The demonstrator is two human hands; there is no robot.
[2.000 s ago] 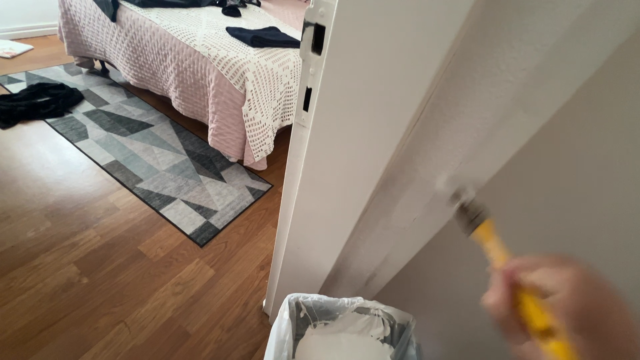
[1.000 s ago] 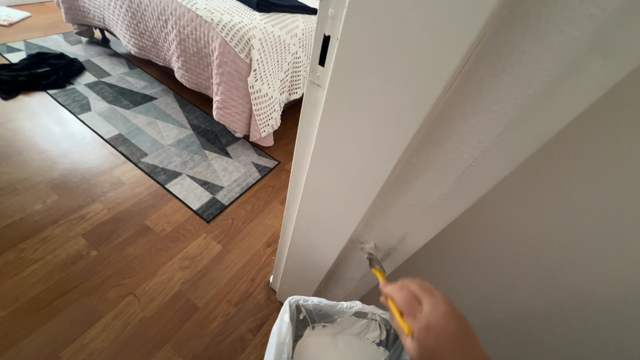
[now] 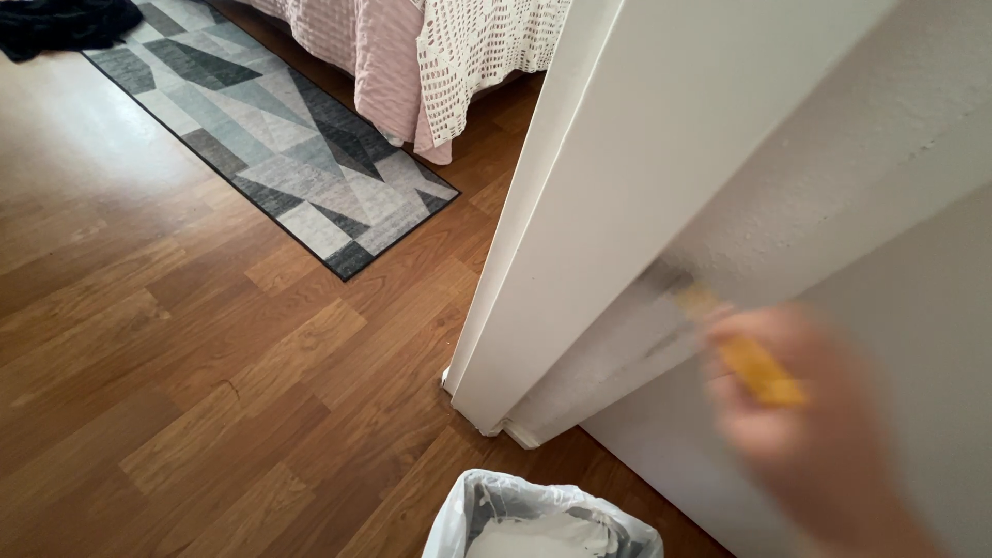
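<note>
My right hand (image 3: 798,387), blurred by motion, is closed around the yellow handle of a paintbrush (image 3: 756,364). The brush's blurred head lies against the narrow wall strip (image 3: 775,225) beside the white door frame (image 3: 612,194). That strip has a rough, patchy surface with darker, wet-looking areas near the brush and below it. Beneath the hand, at the bottom edge, stands a container lined with a white plastic bag (image 3: 449,519), with thick white paint (image 3: 542,539) inside. My left hand is not in view.
Wood-look flooring (image 3: 232,372) spreads across the left. A grey patterned rug (image 3: 271,139) lies beside a bed with a pink quilt (image 3: 387,85) and white openwork cover (image 3: 480,54). Dark fabric (image 3: 62,23) is at the rug's far edge. A grey wall surface (image 3: 891,325) is at the right.
My right hand moved the brush down the wall strip between the two earlier frames, and still holds it against the strip now. The view has shifted lower and closer.
</note>
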